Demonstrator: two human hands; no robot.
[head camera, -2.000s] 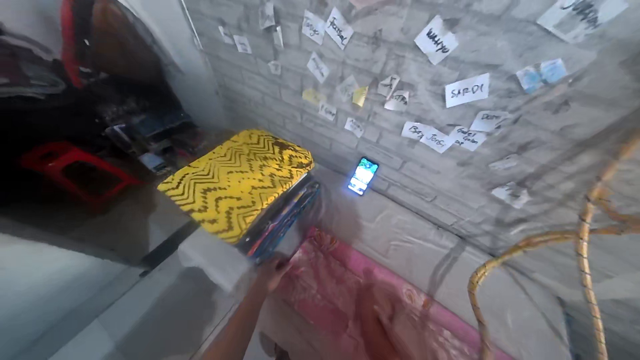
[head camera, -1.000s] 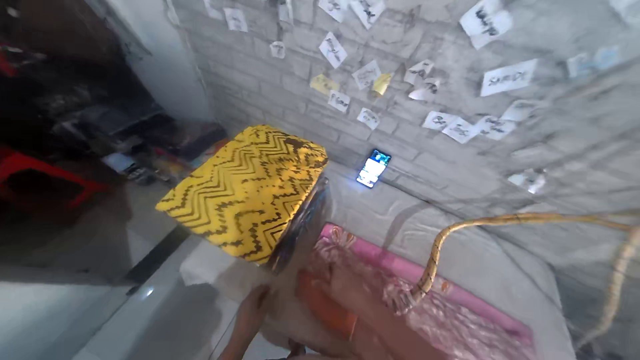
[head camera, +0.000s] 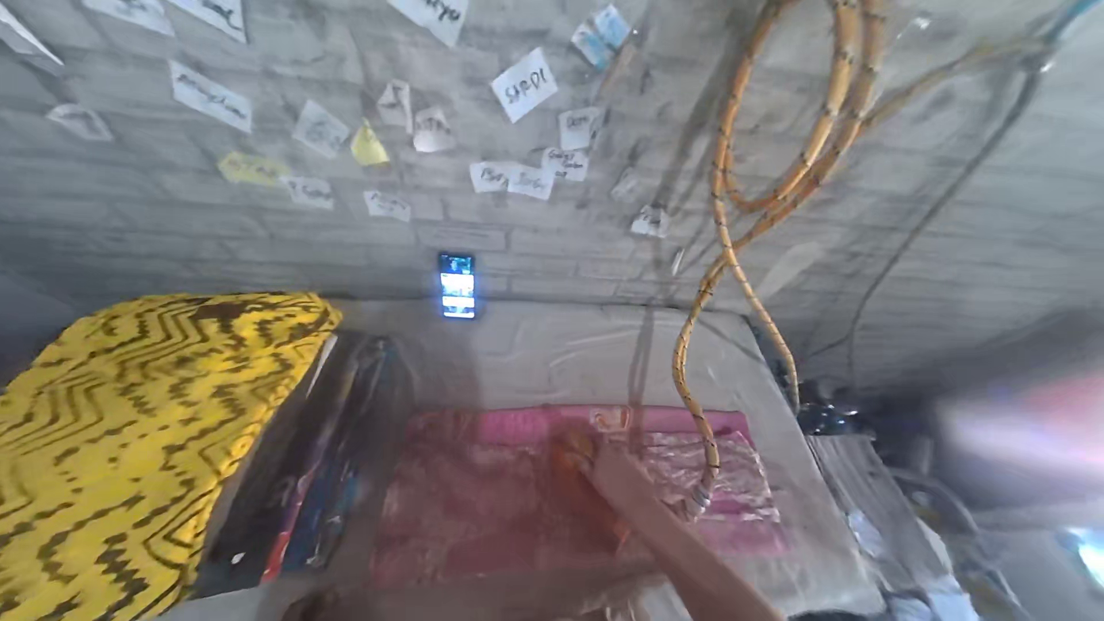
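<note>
A folded pink cloth (head camera: 483, 517), partly under shiny clear plastic, lies flat on a pale covered surface. My right hand (head camera: 591, 448) is over its upper middle, with the forearm reaching in from the bottom right. Beside the fingers is a blurred orange shape (head camera: 582, 487); whether the hand grips it cannot be told. A brown blur (head camera: 315, 606) at the bottom edge may be my left hand, but its fingers do not show. A yellow braided cord (head camera: 681, 371) hangs down to the cloth, ending close to my right forearm.
At the left, a yellow cloth with dark zigzags (head camera: 164, 448) covers a stack beside dark and coloured plastic-wrapped items (head camera: 323, 492). A lit phone (head camera: 457, 286) leans against the grey brick-patterned wall (head camera: 569, 259), which bears paper notes. Grey folded material (head camera: 862, 492) lies at the right.
The view has swung to the right. My left hand, seen earlier near the cloth's left end, has moved down to the bottom edge or out of sight. My right hand remains over the pink cloth.
</note>
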